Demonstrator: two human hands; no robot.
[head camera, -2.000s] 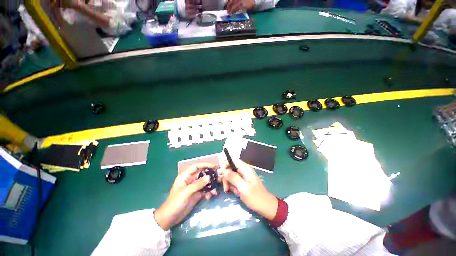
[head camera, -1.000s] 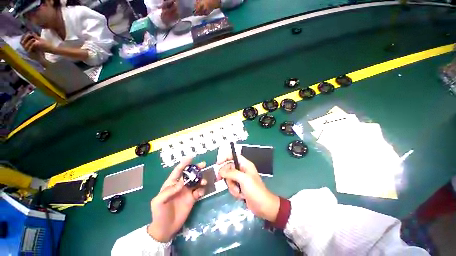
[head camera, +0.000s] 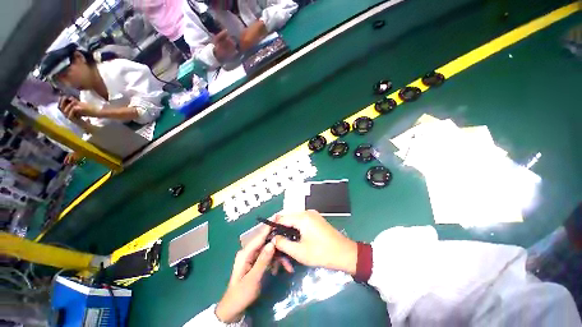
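Note:
My left hand (head camera: 247, 279) holds a round black unit (head camera: 281, 235) between its fingers, in front of me. My right hand (head camera: 319, 241), with the red cuff, is closed on dark tweezers (head camera: 269, 223) and touches the unit. The hands hide much of the unit. A grey adhesive sheet (head camera: 252, 235) lies partly under the hands. A black adhesive sheet (head camera: 328, 197) lies just beyond my right hand. Clear, glaring release film (head camera: 313, 289) lies nearest me, partly under the hands.
Several round black units (head camera: 363, 125) stand along the yellow line (head camera: 482, 55). A white die-cut strip (head camera: 271, 186) lies beside it. Release paper (head camera: 469, 175) is at right. Another grey sheet (head camera: 189, 244), black pieces (head camera: 136, 264) and a blue box (head camera: 89, 306) are at left. People sit across.
The view has tilted. My left hand has brought the unit against my right hand. The tweezers, upright before, now point left over the unit.

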